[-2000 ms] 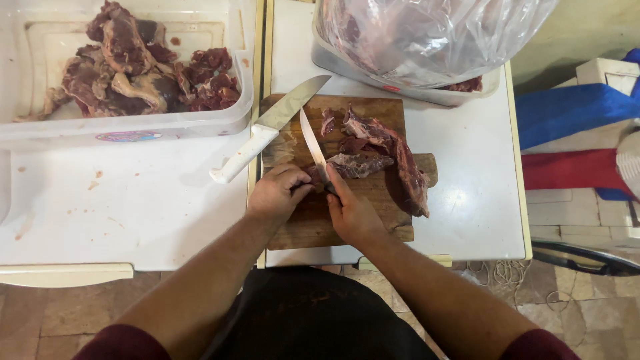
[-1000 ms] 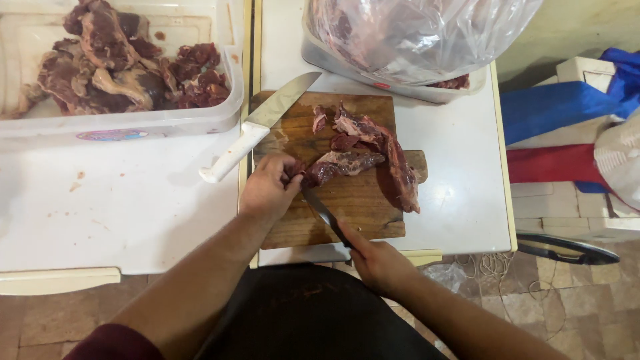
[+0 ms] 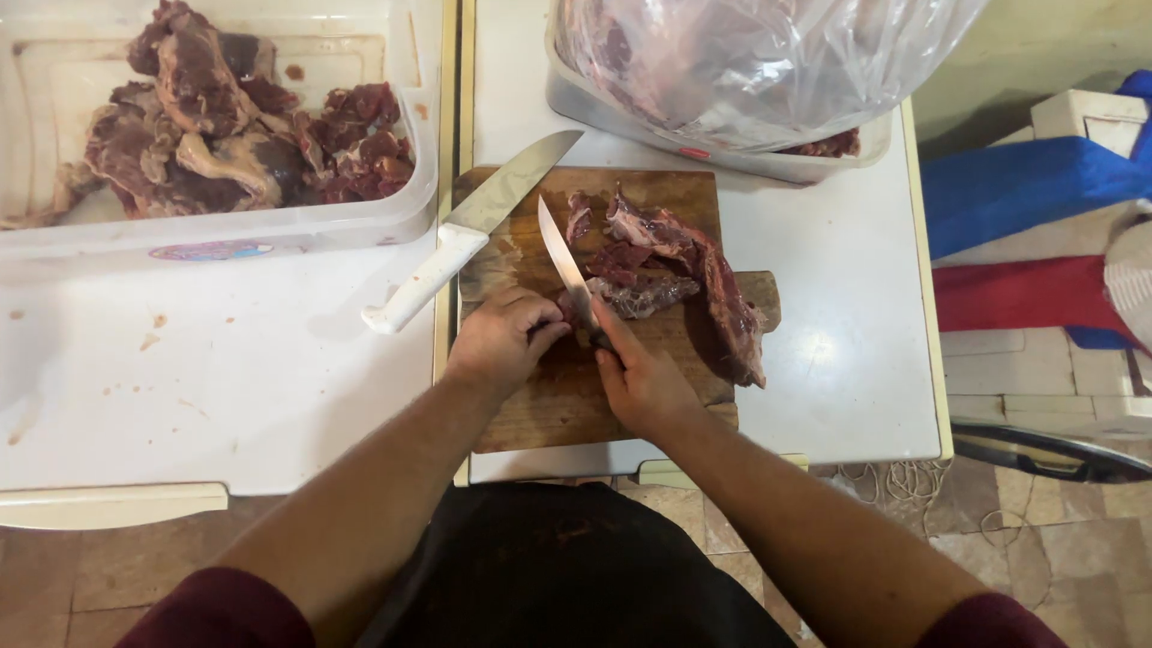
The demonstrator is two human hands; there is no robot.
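Note:
My left hand (image 3: 511, 335) pinches the left end of a strip of raw meat (image 3: 643, 295) on the wooden cutting board (image 3: 540, 418). In my right hand (image 3: 641, 373) is a narrow-bladed knife (image 3: 565, 263), its tip pointing up and left and its blade across the meat near my left fingertips. A longer piece of raw meat (image 3: 720, 297) curves down the board's right side, with a small meat scrap (image 3: 579, 216) near the top. A large knife with a white handle (image 3: 427, 277) lies over the board's upper left corner, its handle reaching past the board's left edge.
A clear plastic tub (image 3: 409, 216) of meat pieces stands at upper left. Behind the board, a second plastic container (image 3: 720, 160) carries a large clear plastic bag (image 3: 765, 63) with meat. The white table (image 3: 837, 396) ends at the right, beside blue and red cloth (image 3: 1017, 292).
My right hand has moved up from the board's lower edge, bringing the narrow knife from below the meat to across its left end. My left hand still pinches the meat.

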